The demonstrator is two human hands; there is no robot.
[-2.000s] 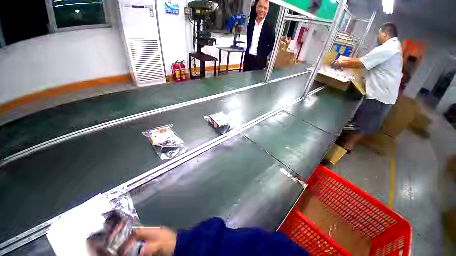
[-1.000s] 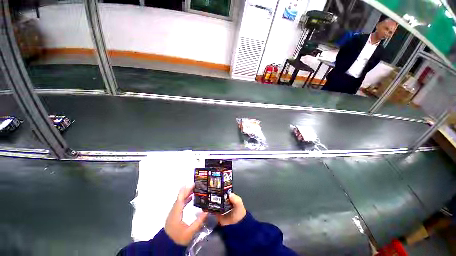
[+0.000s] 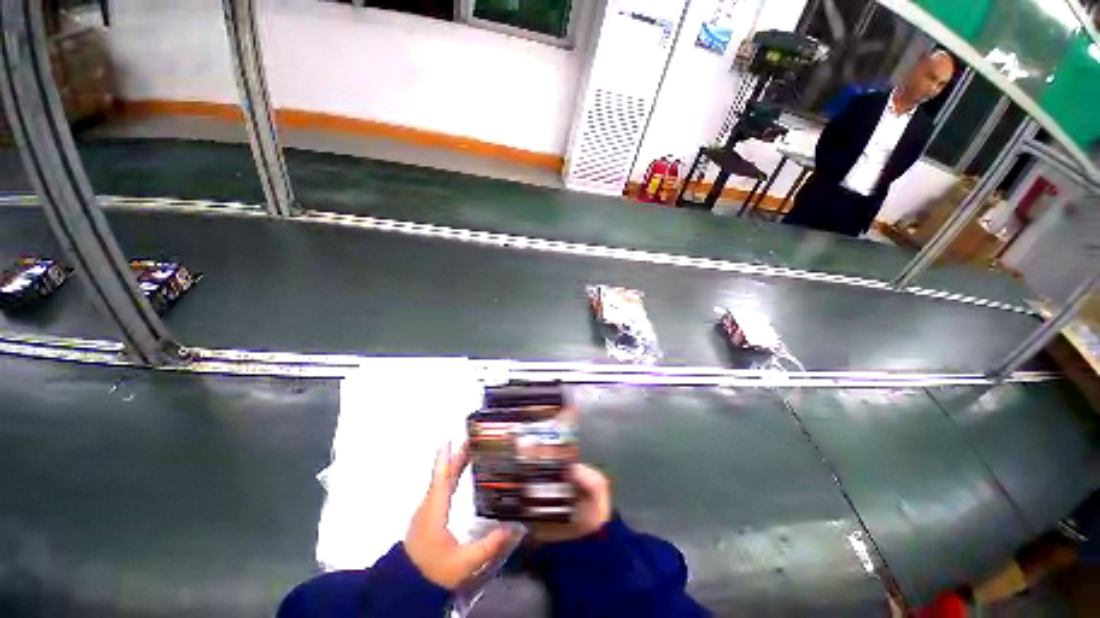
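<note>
A dark retail box [image 3: 524,456], blurred, is held upright above the work surface. My right hand [image 3: 587,501] grips it at its lower right side. My left hand [image 3: 449,526] is at its lower left, fingers spread; whether they touch the box cannot be told. Part of a clear plastic bag [image 3: 485,577] shows below the box between my hands. A white stack of poly bags [image 3: 392,465] lies flat on the work surface behind my left hand.
Two bagged boxes [image 3: 621,316] lie on the conveyor belt [image 3: 458,284] right of centre. Two dark boxes [image 3: 162,280] lie at its left, near a metal upright [image 3: 91,205]. A person [image 3: 862,151] stands beyond the belt. A red crate edge [image 3: 947,605] shows at lower right.
Against one second ago, the box is more blurred and slightly nearer the right. The view has shifted slightly. Two seconds ago, a hand held a blurred dark item over the white stack.
</note>
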